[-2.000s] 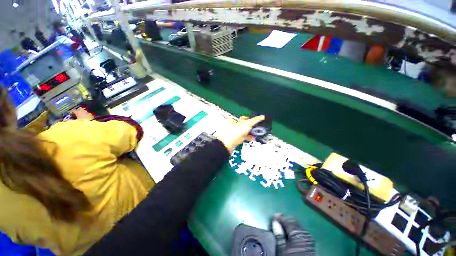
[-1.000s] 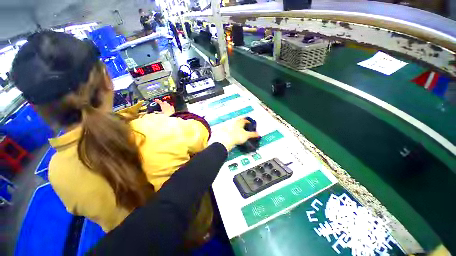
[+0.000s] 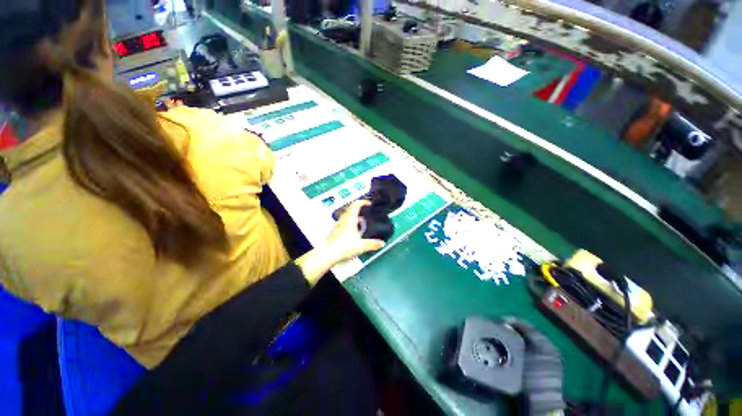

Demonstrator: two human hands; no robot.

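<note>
My left hand [image 3: 346, 241], bare, is around a black adapter block [image 3: 377, 223] over the printed sheet [image 3: 329, 162]. A second black block [image 3: 388, 192] sits right beside it, against or close to the first. My right hand [image 3: 541, 370], in a grey striped knit glove, holds a black socket cube [image 3: 490, 355] near the front edge of the green bench. The cube's round recessed outlet faces up. The glove is blurred and its fingertips are hard to make out. A pile of small white plastic pieces [image 3: 478, 245] lies between the hands.
A co-worker in yellow [image 3: 138, 244] is close on the left. A brown power strip [image 3: 598, 341], white power strip [image 3: 663, 357] and cream block [image 3: 610, 280] with cables lie at right. Black blocks [image 3: 370, 91] sit on the green strip behind the white-edged rail.
The view has swung back right, bringing the gloved right hand and socket cube back into sight. My left hand, still on a black block, is now at the sheet's near end, beside another block.
</note>
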